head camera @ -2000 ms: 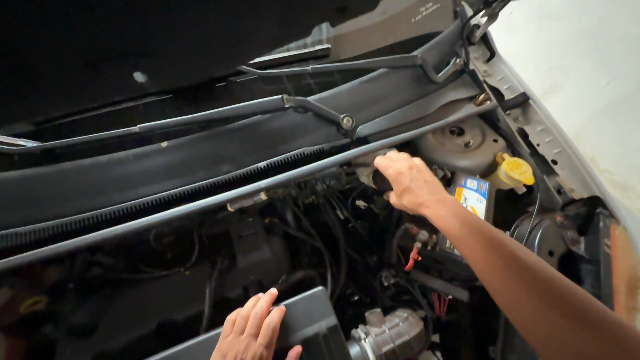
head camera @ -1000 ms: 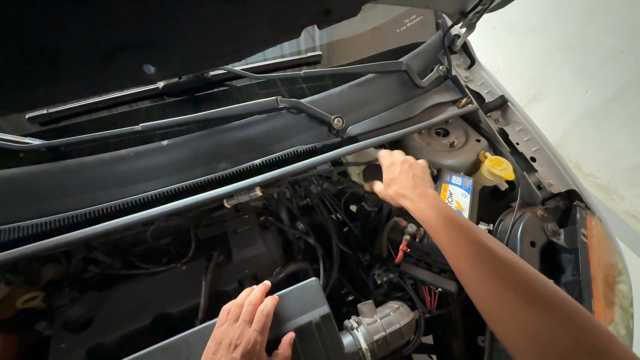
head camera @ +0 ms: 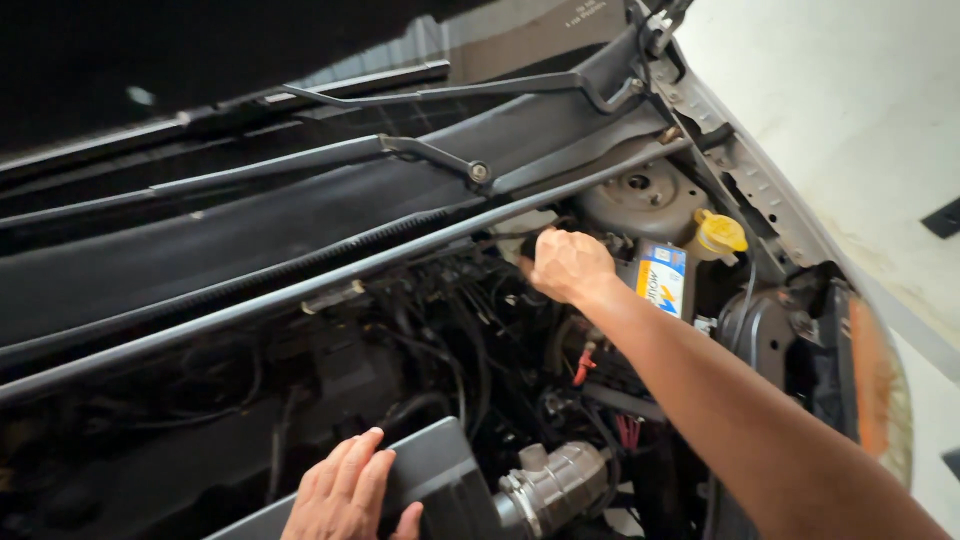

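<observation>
My right hand (head camera: 570, 264) is curled around a dark cap or knob near the firewall, left of the car battery (head camera: 664, 276); the fingers largely hide it. A pale reservoir part (head camera: 525, 223) shows just behind the knuckles. My left hand (head camera: 346, 491) rests with fingers spread on the edge of a dark plastic air box cover (head camera: 439, 469) at the bottom. A ribbed intake duct (head camera: 562, 476) joins that cover on its right. The red cable clip (head camera: 583, 366) sits below the right wrist.
Above the hands a metal bar (head camera: 330, 280) crosses the engine bay, with wiper arms (head camera: 435, 154) behind it. The strut tower (head camera: 645, 196), a yellow washer-fluid cap (head camera: 721, 231) and the headlight (head camera: 877, 382) lie on the right. The raised hood (head camera: 150, 60) overhangs the top left.
My right hand has turned at the wrist, its knuckles now more on top, while staying at the same spot. The left hand still lies on the cover.
</observation>
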